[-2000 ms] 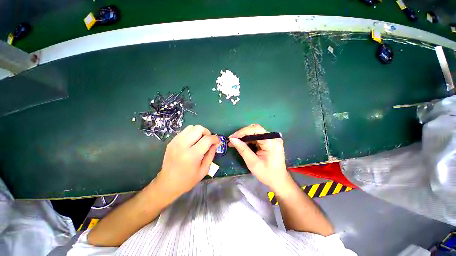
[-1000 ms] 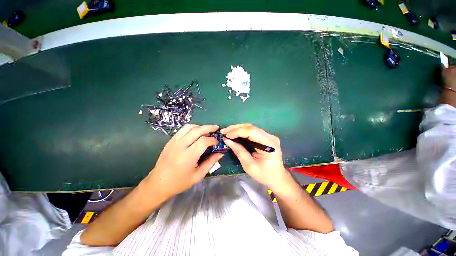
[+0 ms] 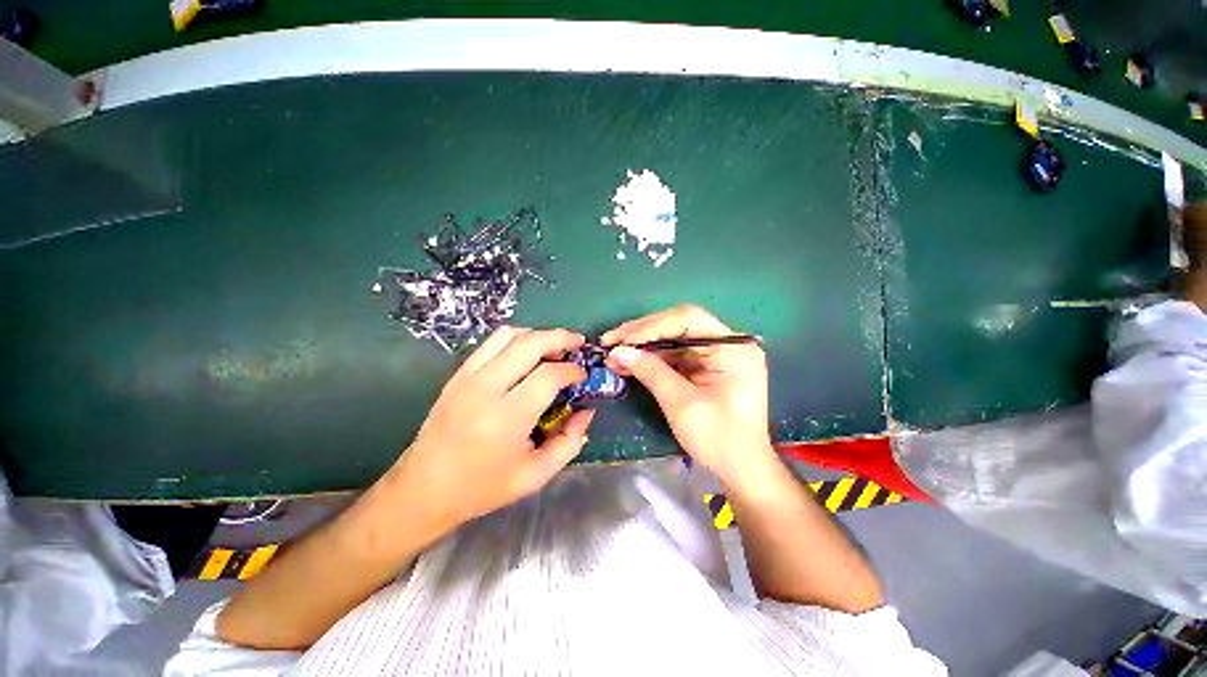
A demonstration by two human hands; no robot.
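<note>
My left hand holds an electronic unit, dark with a blue inside facing up, near the bench's front edge. A yellow edge of the attached battery shows between my left fingers. My right hand holds slim black tweezers, lying nearly level, with its fingertips at the unit's top edge. The tweezers' tips are hidden by my fingers. A tangled pile of dark wired components lies beyond my left hand. A small heap of white pads lies to its right.
A pale rail separates the green bench from the conveyor, where several dark units lie. Another unit lies on the bench at the far right. People in white smocks sit on both sides, one sleeve reaching the bench at right.
The unit has turned so more of its blue inside shows, and the battery shows yellow instead of white. The tweezers have swung to nearly level. The view has shifted slightly.
</note>
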